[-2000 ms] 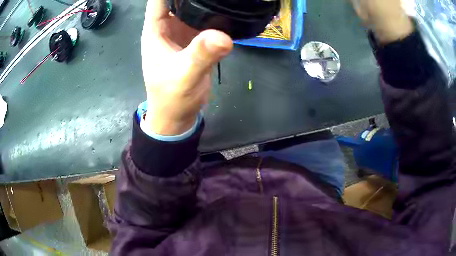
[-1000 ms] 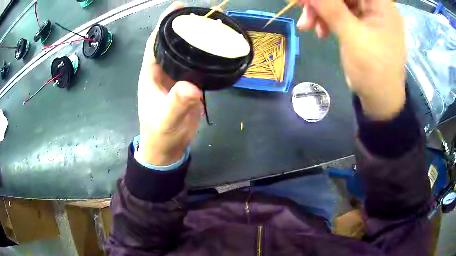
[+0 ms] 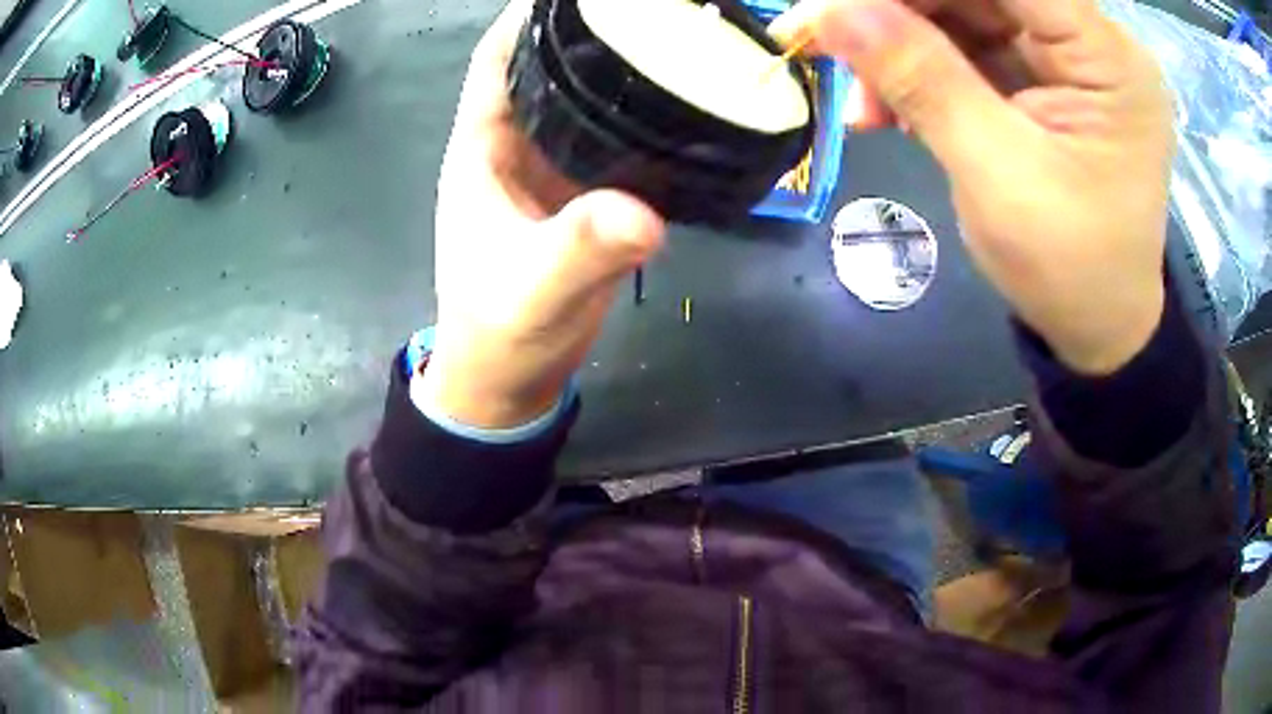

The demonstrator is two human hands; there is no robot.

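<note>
My left hand (image 3: 523,279) holds a glossy black lamp housing (image 3: 628,133), tilted, with a white disc (image 3: 698,56) in its open face. My right hand (image 3: 1025,168) pinches a thin yellow stick (image 3: 792,53) between thumb and finger. The stick's tip is at the right part of the white disc's edge; I cannot tell if it is inserted. A short dark wire (image 3: 639,285) hangs below the housing. The blue parts bin (image 3: 834,154) is mostly hidden behind the housing and my right hand, with a few yellow sticks showing.
A silver mirror-like disc (image 3: 884,253) lies on the dark mat (image 3: 279,349). A tiny yellow piece (image 3: 688,308) lies nearer the middle. Several black lamp units (image 3: 190,149) with red wires lie at left, near white rails. A clear plastic bag (image 3: 1228,154) is at right. Cardboard boxes (image 3: 91,579) stand below.
My right hand has come in from the right, and by one second ago held yellow sticks over the bin. Now it has moved a stick to the white disc's edge.
</note>
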